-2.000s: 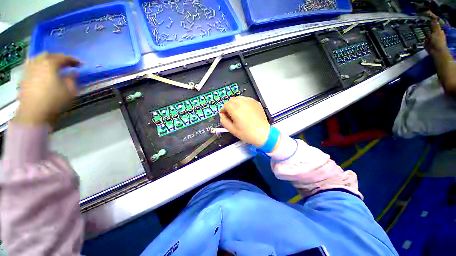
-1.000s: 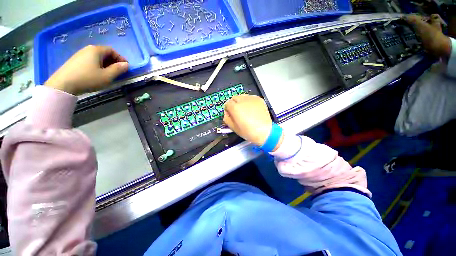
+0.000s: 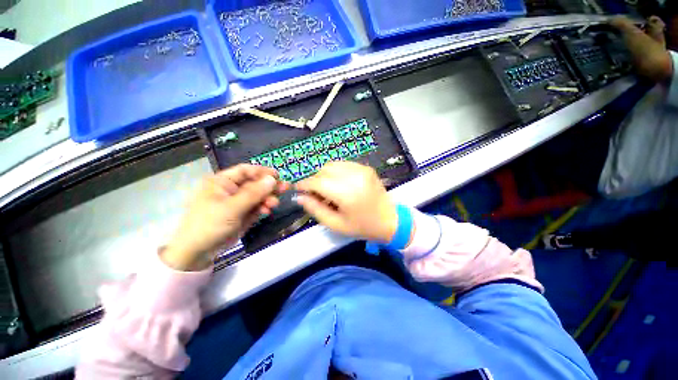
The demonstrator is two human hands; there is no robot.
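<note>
The green PCB panel (image 3: 320,151) lies in the black pallet (image 3: 279,107) in front of me. My left hand (image 3: 227,206) is over the pallet's lower left part, thumb and fingers bunched. My right hand (image 3: 349,199), with a blue wrist strap (image 3: 402,227), is over its lower middle, fingers curled. Their fingertips nearly meet at the panel's near edge. A tiny pale spot shows between them; whether it is a component held in either hand cannot be told. The hands hide the panel's lower left part and the pallet's front.
Blue bins with loose silvery components stand behind the track: left (image 3: 145,74), middle (image 3: 279,37), right (image 3: 438,15). Green boards (image 3: 26,100) lie on the shelf at left. A V of pale levers (image 3: 279,119) is on the pallet. More pallets (image 3: 531,74) and another person's hand (image 3: 645,50) are at right.
My left hand has come from the left bin down to the right, beside my right hand. My right hand has moved slightly left and down, off the panel's right part, uncovering a stud.
</note>
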